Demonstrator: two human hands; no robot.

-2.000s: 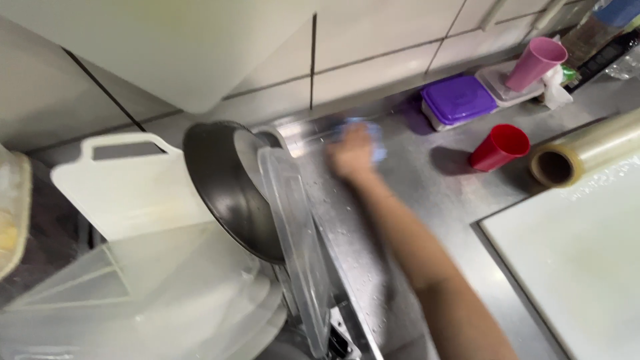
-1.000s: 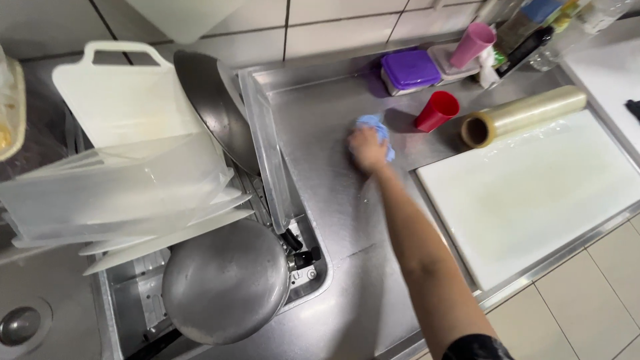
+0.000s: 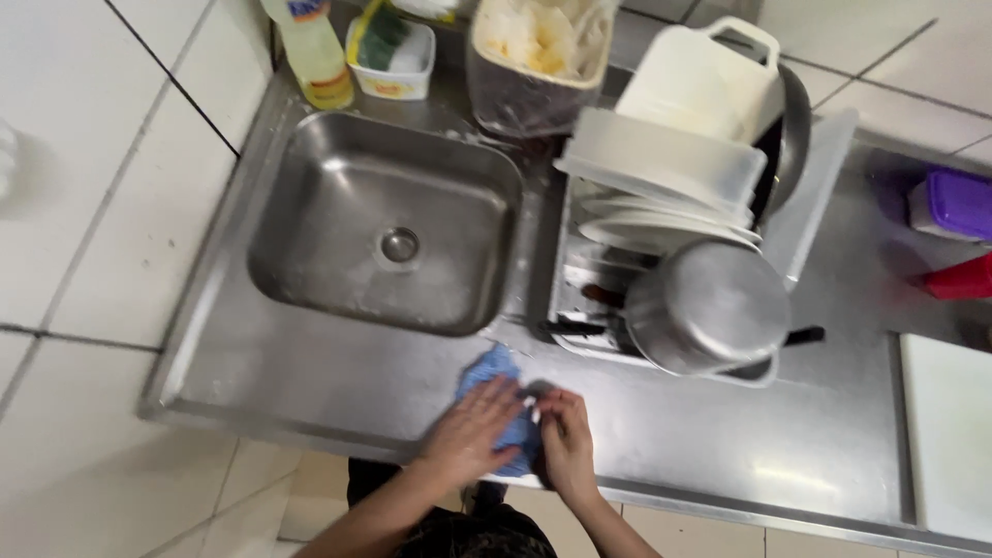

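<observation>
A blue cloth (image 3: 496, 370) lies on the stainless steel counter (image 3: 697, 434) near its front edge, just below the sink. Spread flat over the cloth is my left hand (image 3: 474, 430), fingers apart and pointing away from me. My right hand (image 3: 568, 434) is at the cloth's right side, its fingers bent and close together near the edge. A small white spot shows between the two hands; what it is, and whether my right fingers pinch the cloth, I cannot tell.
A steel sink basin (image 3: 387, 287) is behind my left hand. To the right, a dish rack (image 3: 556, 271) holds plates (image 3: 659, 232), a metal pot (image 3: 713, 302) and plastic containers. A bottle (image 3: 318, 62) and a food-filled tub (image 3: 527, 101) stand at the back. A white cutting board (image 3: 949, 426) lies right.
The view has swung left to the sink. Both hands are now at the blue cloth near the counter's front edge; earlier one hand held it on the counter right of the rack.
</observation>
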